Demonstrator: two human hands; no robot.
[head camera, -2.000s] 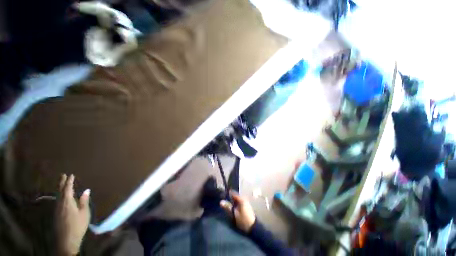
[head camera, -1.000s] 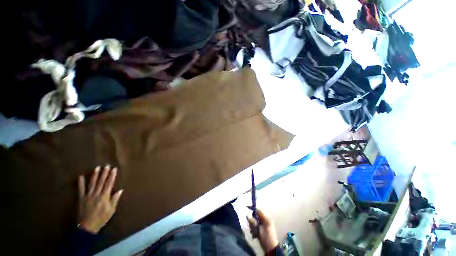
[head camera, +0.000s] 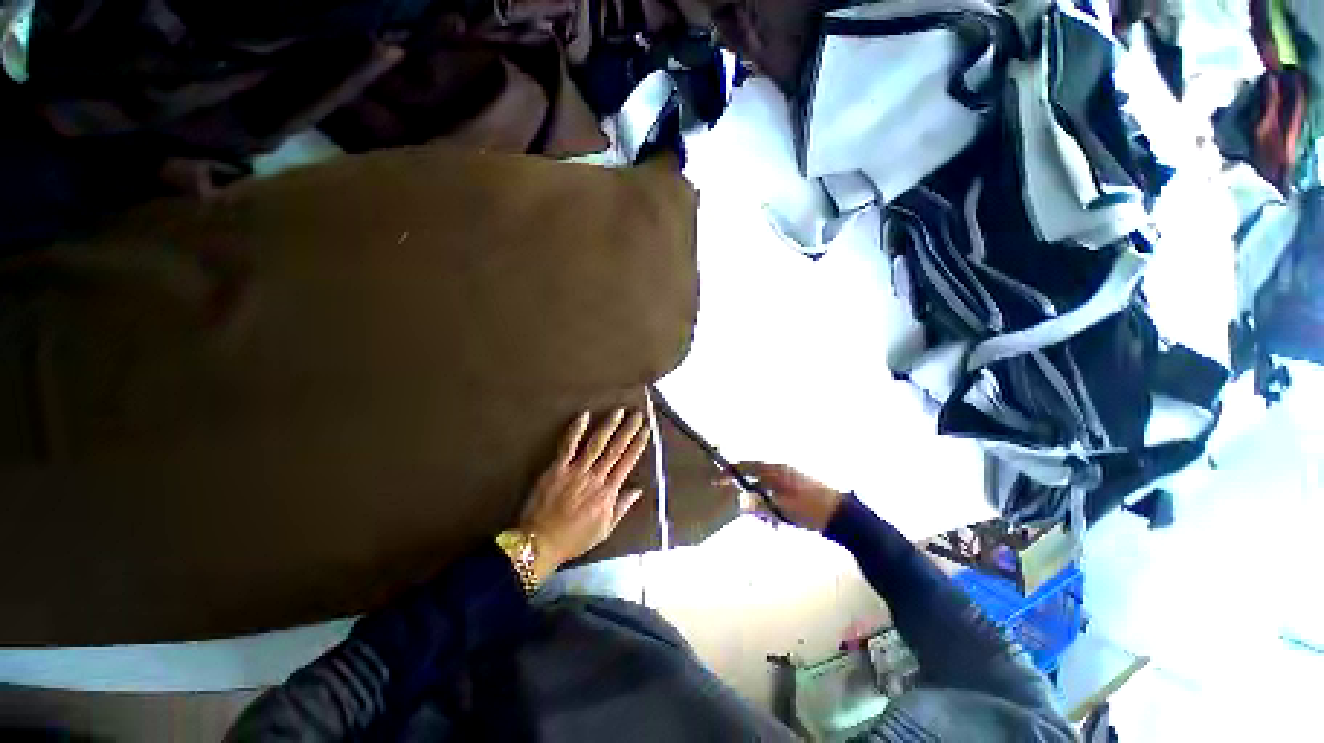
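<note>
The brown cloth (head camera: 349, 334) lies over the white table (head camera: 784, 341), its curved end at the right. My left hand (head camera: 581, 491) lies flat on the cloth near that end, fingers spread, holding nothing. My right hand (head camera: 791, 497) holds the fabric shears (head camera: 704, 444) by the handles. Their blades point up and left, with the tips at the cloth's edge. A narrow white gap runs down through the cloth, between my left hand and a small brown piece (head camera: 697, 491) under the shears. Whether the blades are apart cannot be told.
Black and grey-white bundled pieces (head camera: 1002, 276) heap at the table's right end. A dark and maroon fabric pile (head camera: 465, 80) lies behind the brown cloth. A blue crate (head camera: 1043, 617) stands beyond the near table edge, at the lower right.
My left hand has moved right along the cloth. My right hand has brought the shears from beside the table to the cloth's edge. A white gap now shows there. The view has shifted right.
</note>
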